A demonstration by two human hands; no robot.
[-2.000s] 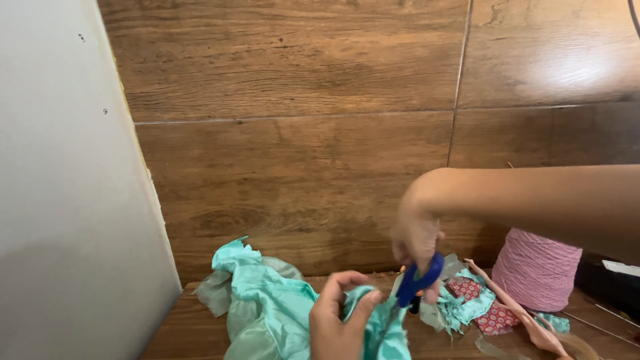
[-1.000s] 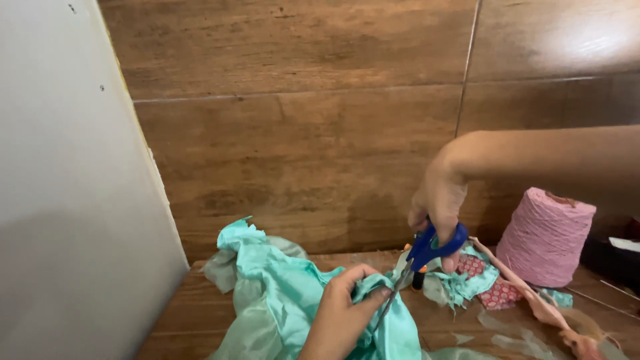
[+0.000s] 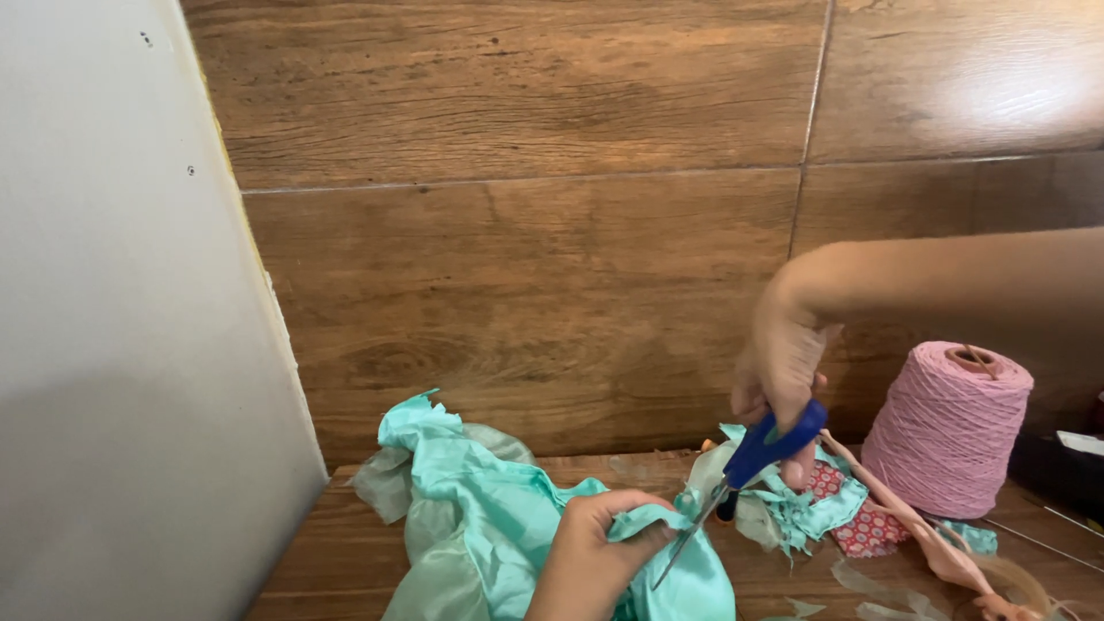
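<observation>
My left hand (image 3: pixel 599 548) pinches a folded edge of turquoise satin cloth (image 3: pixel 492 500), which has sheer pale green fabric (image 3: pixel 431 561) attached or lying beneath it. Blue-handled scissors (image 3: pixel 768 448) are in my right hand (image 3: pixel 789 379), its fingers through the handles. The metal blades point down and to the left, at the cloth beside my left fingertips; whether they are parted is hard to tell. Turquoise scraps (image 3: pixel 811 517) and red patterned cloth pieces (image 3: pixel 867 526) lie to the right of the scissors.
A cone of pink yarn (image 3: pixel 949 431) stands on the wooden surface (image 3: pixel 332 561) at right. A peach fabric strip (image 3: pixel 914 526) lies before it, near sheer scraps (image 3: pixel 880 591). Thin rods (image 3: pixel 1035 542) and a dark object (image 3: pixel 1056 474) are farther right. Wood-look wall tiles (image 3: pixel 517 293) rise behind; a pale panel (image 3: pixel 147 345) borders the left.
Both hands still hold the cloth and scissors. Against the frame of two seconds ago, the scissors and my right hand are farther right. The view has shifted slightly.
</observation>
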